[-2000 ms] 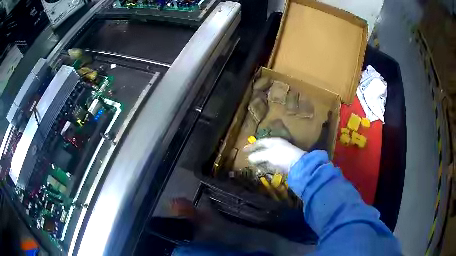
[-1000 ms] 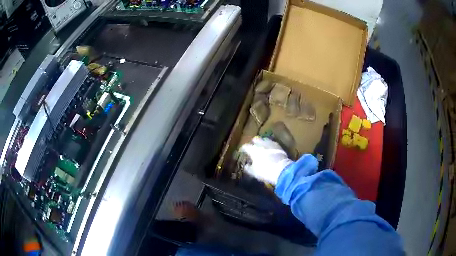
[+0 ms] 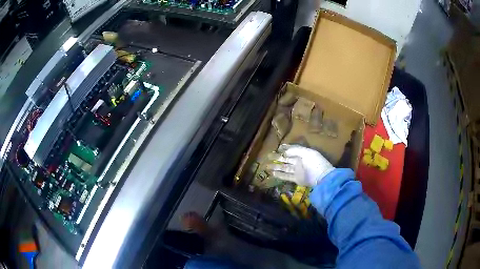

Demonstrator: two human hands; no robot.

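My right hand [image 3: 302,165], in a white glove with a blue sleeve, reaches into the open brown cardboard box [image 3: 360,122]. Its fingers are spread over small metal clips [image 3: 261,177] at the box's near left. I cannot tell if the fingertips touch or hold anything. Yellow blocks [image 3: 296,197] lie just below the hand. Grey-brown pads [image 3: 302,109] lie at the box's far end. My left hand is not in view.
A green circuit board [image 3: 79,160] with a long heatsink [image 3: 68,102] lies on the conveyor behind a metal rail [image 3: 173,126]. Yellow pieces [image 3: 377,152] and a white cloth [image 3: 397,115] lie on a red sheet [image 3: 380,184]. A brush [image 3: 27,248] shows at lower left.
The view has shifted, so the box and board sit lower and further right. My right hand has moved from its closed, downward pose among the clips to a flatter one with fingers spread.
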